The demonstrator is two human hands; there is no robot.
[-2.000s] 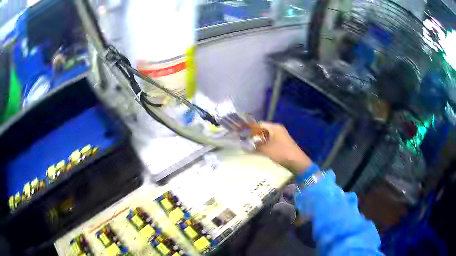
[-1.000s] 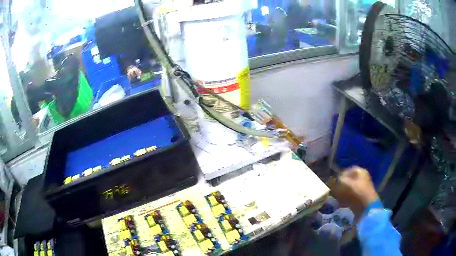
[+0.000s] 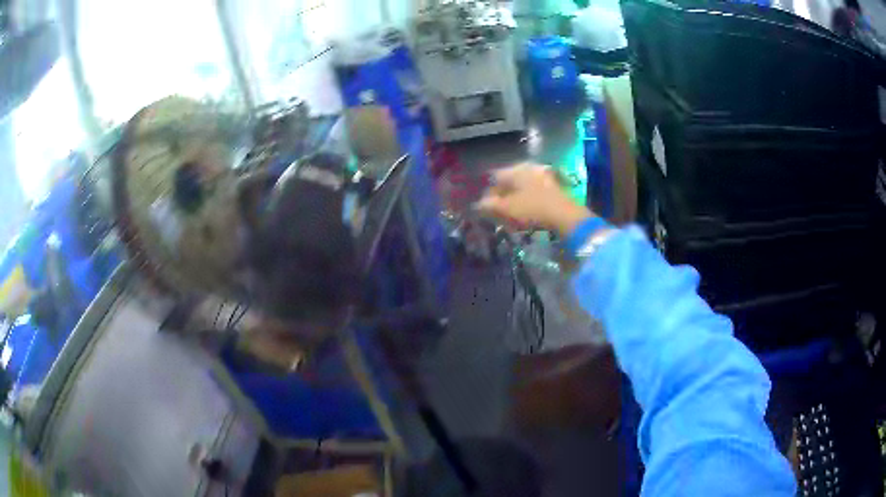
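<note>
My right hand [image 3: 529,194], in a blue sleeve, is raised at the upper middle. It is blurred, with the fingers curled, and I cannot tell whether it holds anything. Black totes [image 3: 767,165] stand stacked to the right of my hand and sleeve. Rows of small bright dots [image 3: 816,447], perhaps silver-topped parts, show at the lower right. My left hand is not in view. The bench panel and its boards are not in view.
A large pedestal fan [image 3: 185,194] stands at the left. A dark table with blue totes [image 3: 301,403] under it is at the lower left. A grey machine [image 3: 476,87] and a blue bin [image 3: 556,70] stand at the back.
The view has swung right, away from the bench and boards. My right hand, on the orange-bodied tool two seconds ago, left it on the bench and is now raised near the black totes.
</note>
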